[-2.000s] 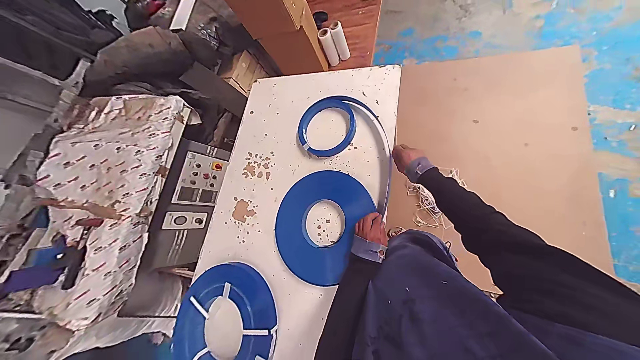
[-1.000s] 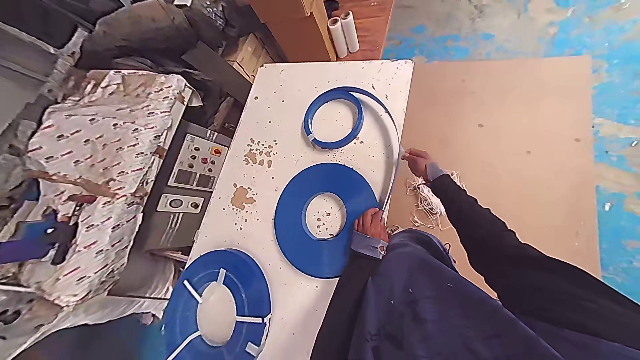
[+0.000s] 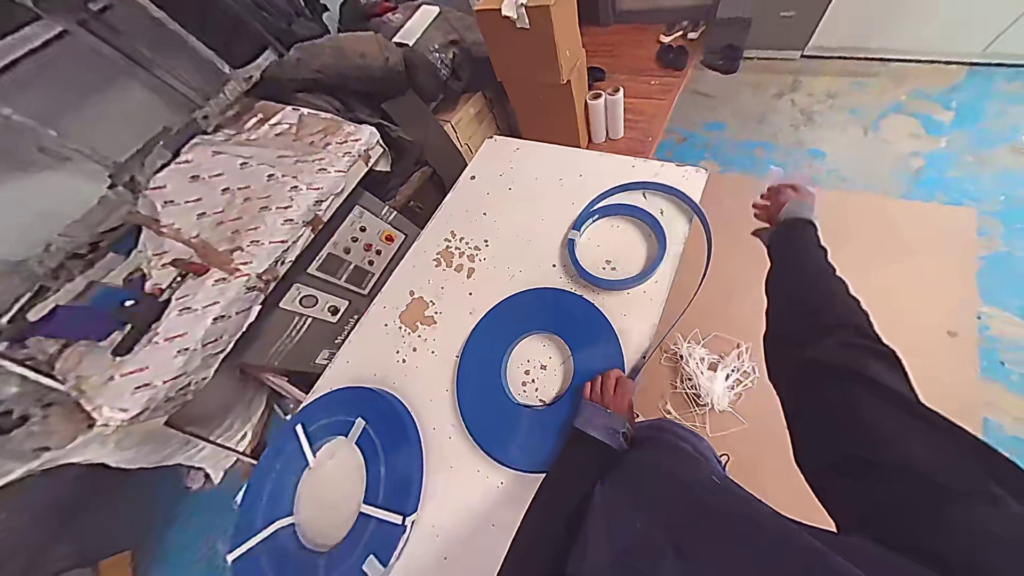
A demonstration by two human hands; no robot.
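My left hand (image 3: 612,392) rests with curled fingers on the right edge of a flat blue coil of edge banding (image 3: 484,376), where the loose strip (image 3: 708,248) comes up. That strip curves past the table's right edge to a smaller blue ring coil (image 3: 658,268), which bears a piece of white tape. My right hand (image 3: 782,204) is raised out to the right, past the table, away from the strip. Something pale and blurred shows at its fingertips; I cannot tell whether it holds it. A third blue coil (image 3: 392,432), bound with white tape strips, lies at the lower left.
The coils lie on a white, chipped table (image 3: 528,172). A machine control panel (image 3: 364,248) and a wrapped, printed sheet (image 3: 240,208) are at the left. White string scraps (image 3: 712,372) lie on a brown board (image 3: 896,296) at the right. Cardboard boxes (image 3: 540,80) and white rolls (image 3: 606,116) stand beyond the table.
My right hand has left the strip at the table's edge and moved out to the right. The strip now bulges past the edge. My left hand stays at the middle coil. The view has tilted up.
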